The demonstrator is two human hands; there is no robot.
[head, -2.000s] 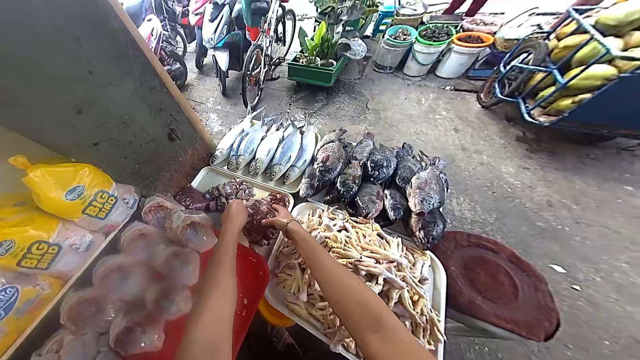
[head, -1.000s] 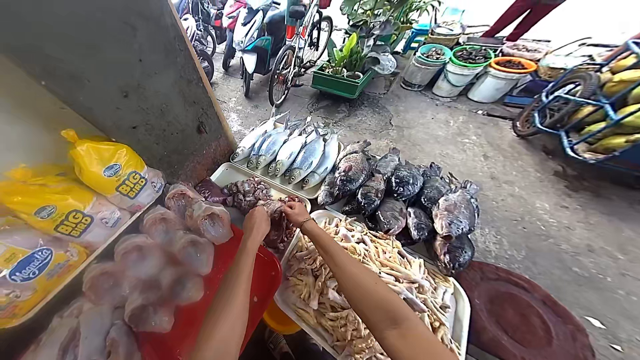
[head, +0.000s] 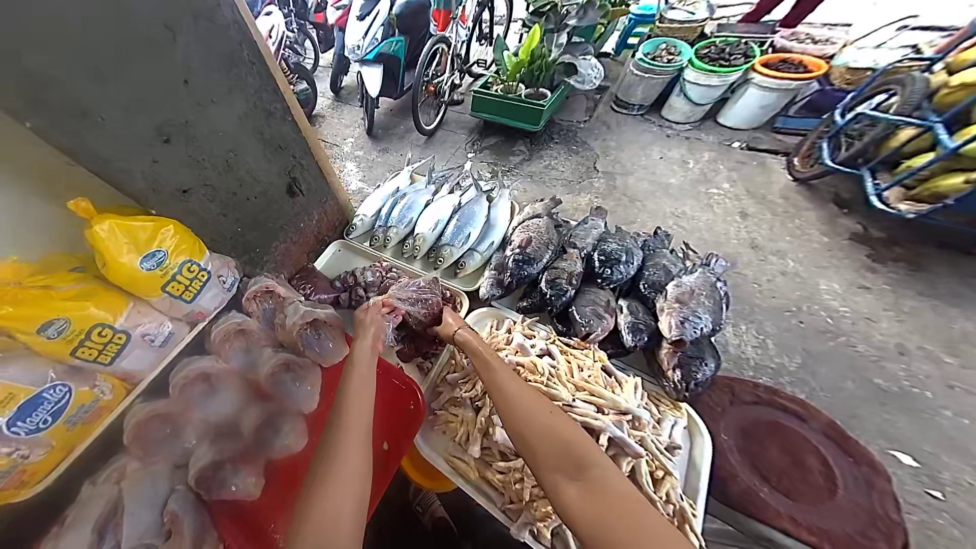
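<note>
My left hand grips a clear plastic bag with dark red meat in it, over a white tray of dark organ meat. At the bag's right side my right hand is closed on it, its fingertips partly hidden. A tray of chicken feet lies under my right forearm. Silvery fish rest on a tray behind the organ meat, with dark whole fish to their right. Below my left hand is a red tray, beside pale raw chicken pieces.
Yellow bags of chicken lie at the left by a grey wall panel. A round dark red lid-like surface is at the lower right. Beyond are a bicycle, a green planter, several buckets and a fruit cart.
A clear plastic bag with dark meat now shows plainly between my hands, where earlier they were down at the organ meat. The view has shifted.
</note>
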